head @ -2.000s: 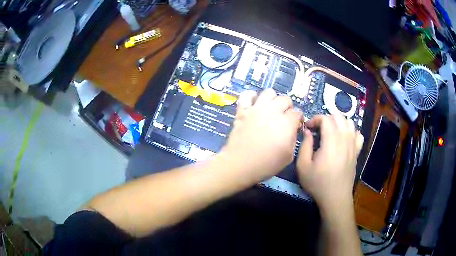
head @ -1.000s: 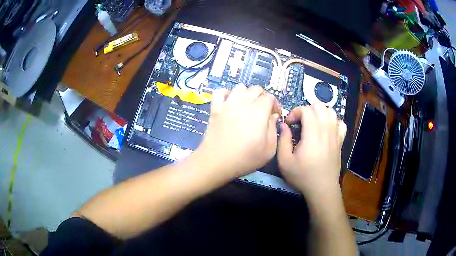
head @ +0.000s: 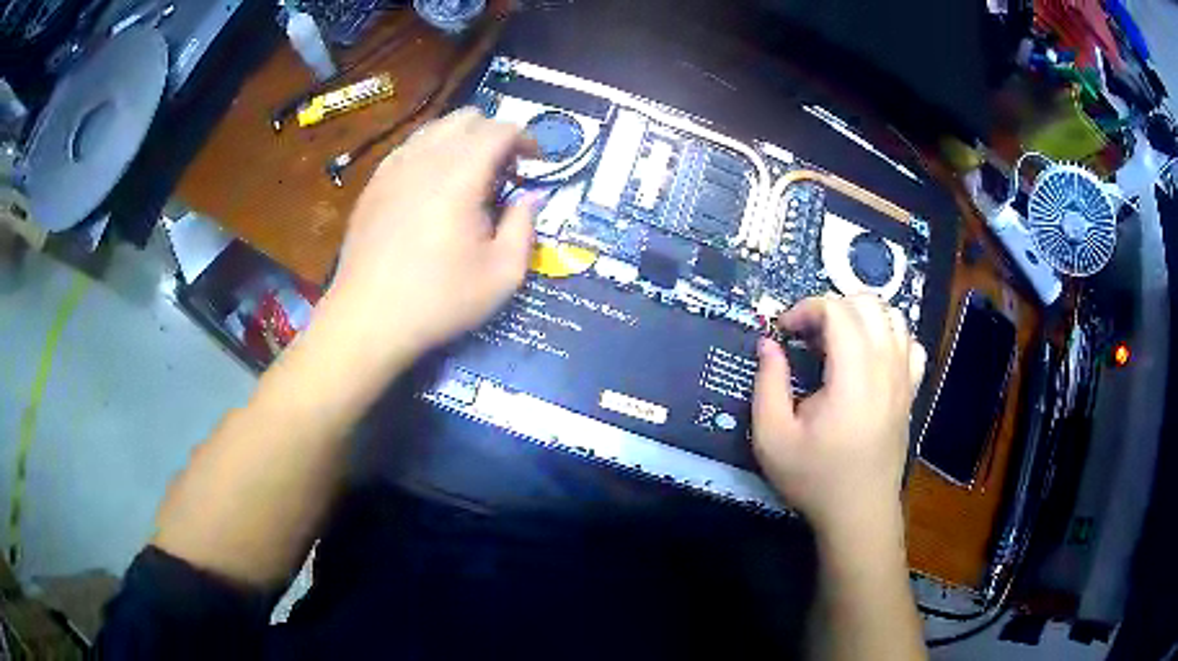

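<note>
An opened laptop lies with its underside up. Its black battery pack (head: 594, 355) is along the near side, with an orange-yellow tape patch (head: 562, 260) at its edge. The left fan (head: 558, 134) and right fan (head: 868, 258) show, with copper heat pipes (head: 775, 207) between them. My left hand (head: 433, 239) is over the laptop's left part, fingertips beside the left fan and its black wires. My right hand (head: 840, 394) is low over the right part, thumb and forefinger close together at the board's edge by the battery. Whether either hand pinches something small cannot be told.
A yellow tube (head: 346, 100), a small whitish bottle (head: 308, 43) and a cord with a small plug (head: 340, 165) lie at the upper left. A phone (head: 969, 387) lies right of the laptop. A small white fan (head: 1072, 220) stands at the far right.
My left hand has moved from the middle of the laptop to the left fan area, uncovering the board's middle and more battery. My right hand has stayed at about the same part of the laptop.
</note>
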